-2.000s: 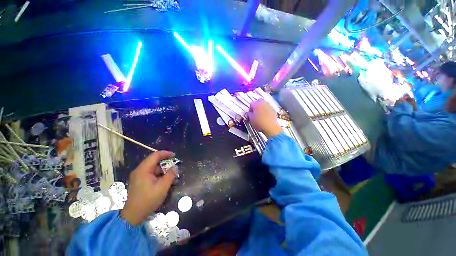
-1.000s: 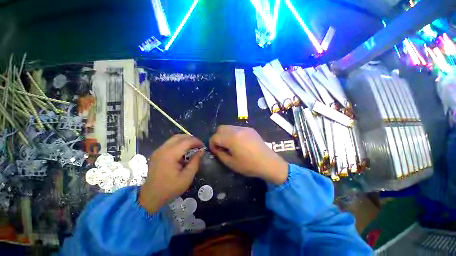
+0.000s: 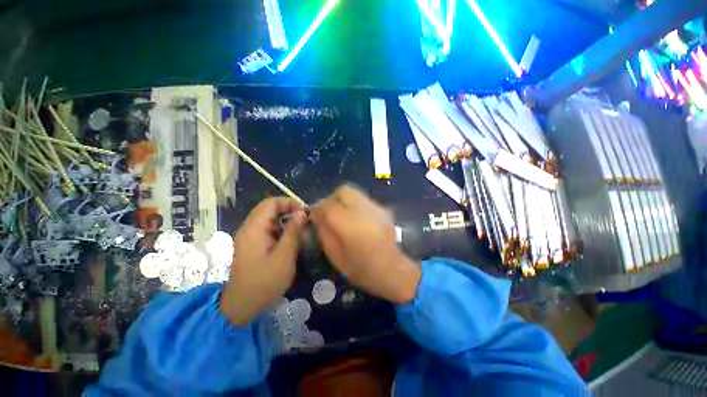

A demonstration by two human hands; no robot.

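My left hand [image 3: 266, 252] pinches the board end of an unlit cream LED strip [image 3: 248, 161], which slants up and left over the black board. My right hand [image 3: 356, 242], slightly blurred, is closed at the same spot, its fingertips meeting the left ones. The control board is mostly hidden by my fingers. A small white end shows at the right hand's outer side [image 3: 398, 233], perhaps a battery cell; the rest of it is hidden. One loose white cell [image 3: 380, 139] lies above my right hand.
Strips with boards [image 3: 62, 201] are heaped at left, beside a lettered cardboard piece [image 3: 184, 167]. White discs [image 3: 182, 262] lie near my left hand. Loose cells [image 3: 512, 178] and a clear cell tray [image 3: 620, 190] are at right. Lit strips [image 3: 308, 35] lie on the green surface at the back.
My right hand has come from the cell pile to my left hand, and its fingers have shifted at the strip's end. The view has turned right. A glow at the back now looks green.
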